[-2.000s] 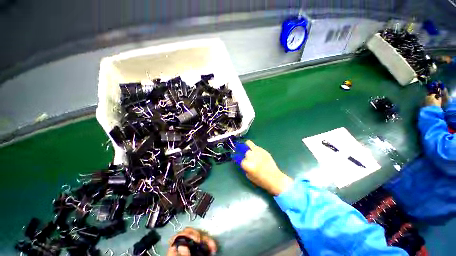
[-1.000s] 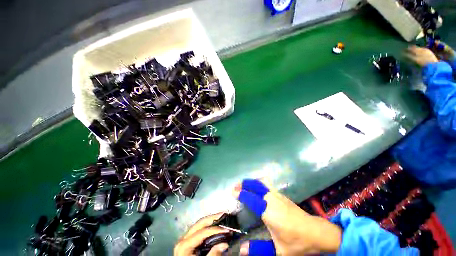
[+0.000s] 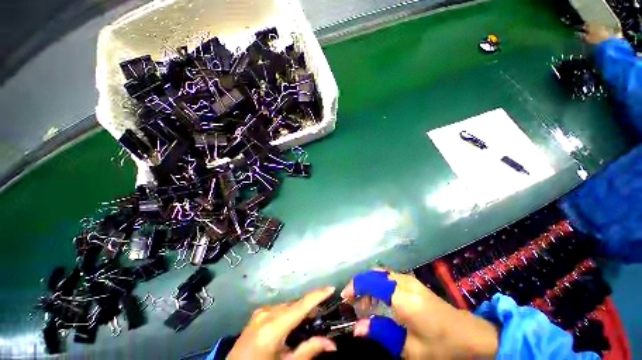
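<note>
My left hand (image 3: 271, 330) is at the bottom edge, partly cut off, with its fingers around a small black workpiece (image 3: 315, 325). My right hand (image 3: 429, 320), with blue finger wraps (image 3: 374, 287), meets it from the right. Its thumb and finger pinch a black binder clip (image 3: 343, 316) at the workpiece; a silver wire handle shows between the hands. The fingers hide most of both parts, so I cannot tell how the clip sits. Loose binder clips (image 3: 204, 211) lie heaped on the green bench.
A tipped white bin (image 3: 324, 105) spills clips at upper left. White paper (image 3: 479, 169) with two small black items lies at right. A small round fixture (image 3: 489, 45) is farther back. A red tray (image 3: 450, 281) of clamped assemblies is at lower right. Another person's blue sleeve (image 3: 623, 77) is at right.
My right hand has moved from the clip heap down to my left hand. Its wrapped fingers have closed in on the black parts there. The view has shifted downward.
</note>
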